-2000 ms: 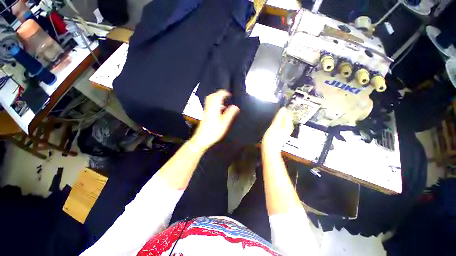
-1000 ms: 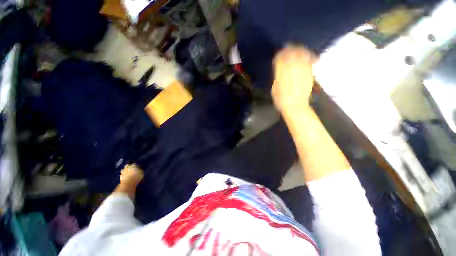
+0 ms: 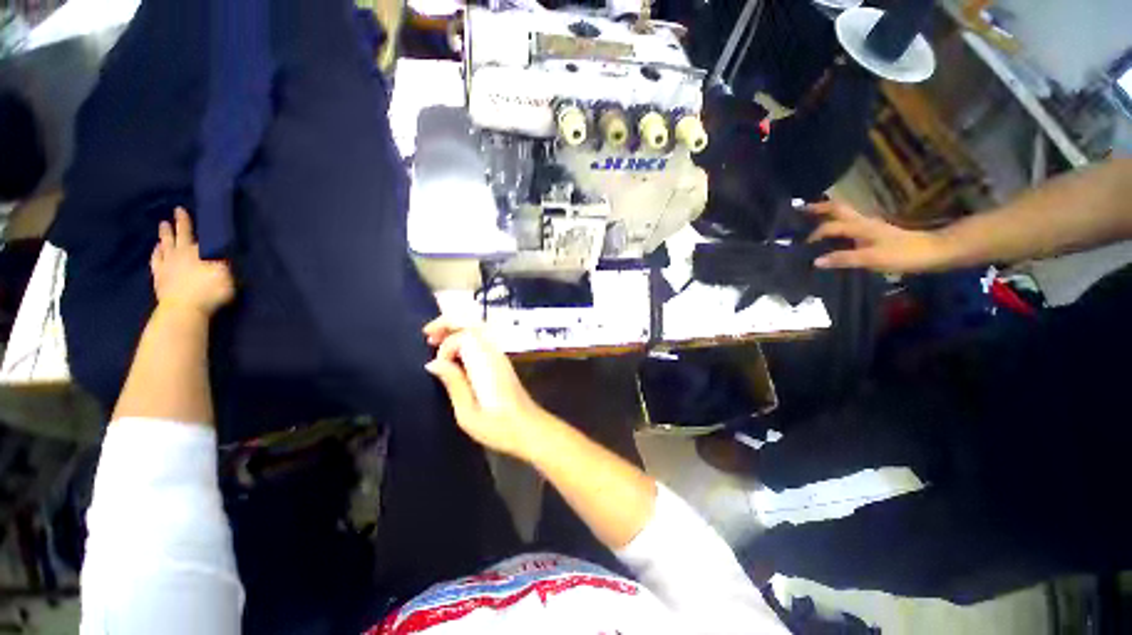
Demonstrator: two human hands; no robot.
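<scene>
Dark navy garment panels (image 3: 317,186) lie over the table left of the machine and hang down over its front edge towards my lap. My left hand (image 3: 189,273) rests on the cloth at the left, fingers apart and pointing away from me. My right hand (image 3: 478,387) is at the cloth's right edge, with thumb and index finger close together at that edge; whether they pinch it is hard to tell. The off-white overlock machine (image 3: 627,199) stands right of the cloth, its grey metal cloth plate (image 3: 449,186) uncovered.
Another person's hand (image 3: 881,239) reaches in from the right over dark fabric strips (image 3: 751,267) on the table's right end. An open box (image 3: 708,387) with dark contents sits below the table edge. A thread stand disc (image 3: 912,60) is at the upper right.
My view has swung from the floor and dark heaps at the left back to the machine. Both my hands are now at the navy cloth. Another person's arm has come in at the right.
</scene>
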